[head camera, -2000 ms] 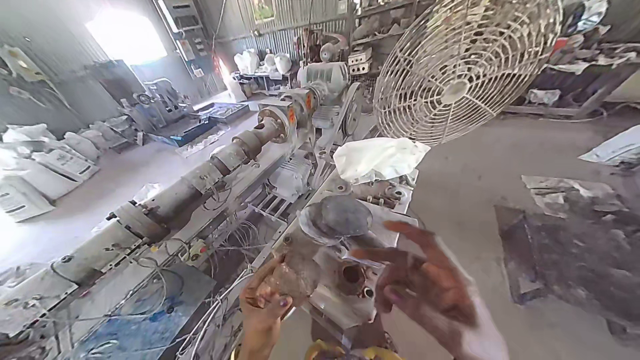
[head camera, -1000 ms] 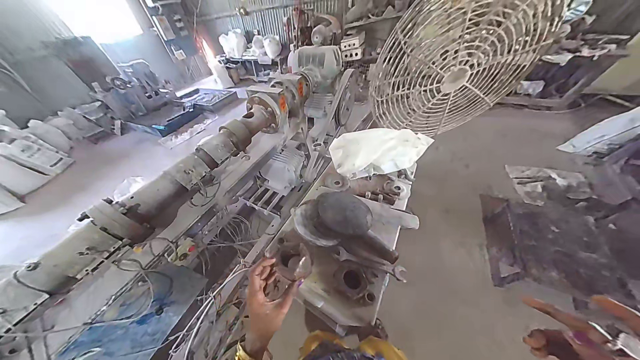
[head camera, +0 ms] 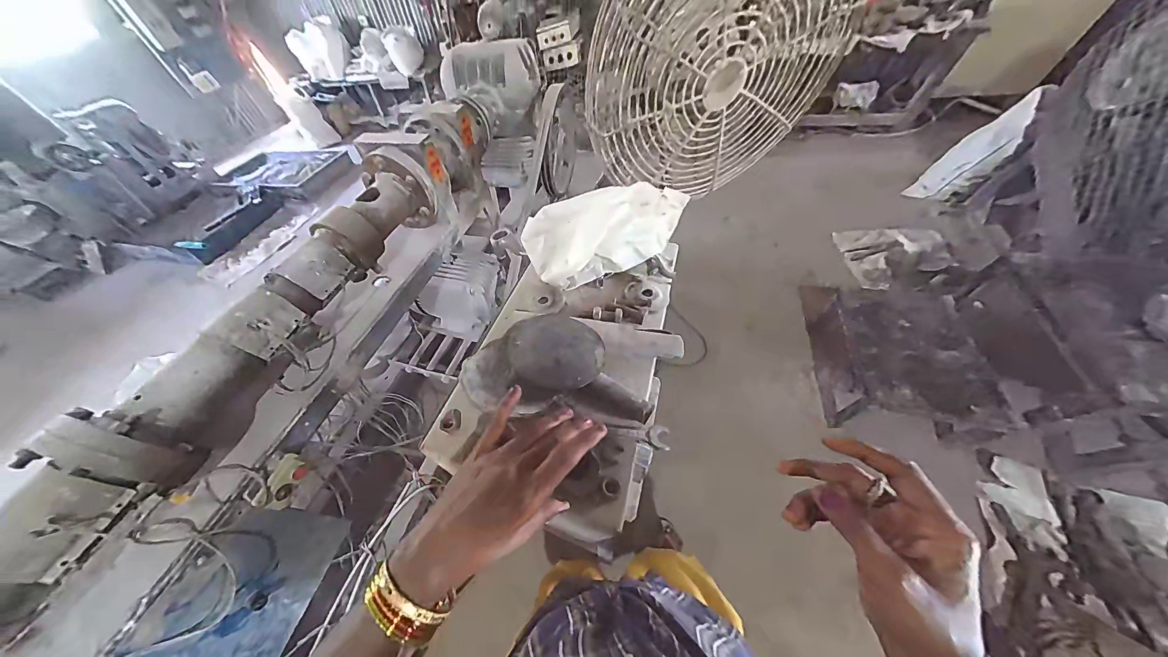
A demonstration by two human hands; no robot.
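Observation:
My left hand [head camera: 511, 479], with gold and red bangles at the wrist, reaches palm down over the near part of a narrow bench [head camera: 538, 301]. Its spread fingers are just below a round grey disc-like piece [head camera: 555, 352]; whether they touch anything is unclear. Beside that piece lie a metal cylinder [head camera: 616, 401] and a wrench, its jaw end [head camera: 655, 438] showing at the bench's right edge. A pale cylindrical bar [head camera: 639, 339] lies farther back. My right hand [head camera: 876, 525] is held over the floor to the right, fingers bent and apart, nothing visible in it.
A long machine barrel [head camera: 228, 356] with flanges runs along the left, with loose cables beside it. A white sack [head camera: 607, 233] covers the bench's far end. Behind it stands a large caged fan [head camera: 725, 87]. Dark flat sheets [head camera: 931, 356] lie on the right; a motor [head camera: 493, 73] stands behind.
My left hand held a small roundish piece one second ago; now it is spread over the bench without it. My right hand was over the bench two seconds ago and is now off to the right.

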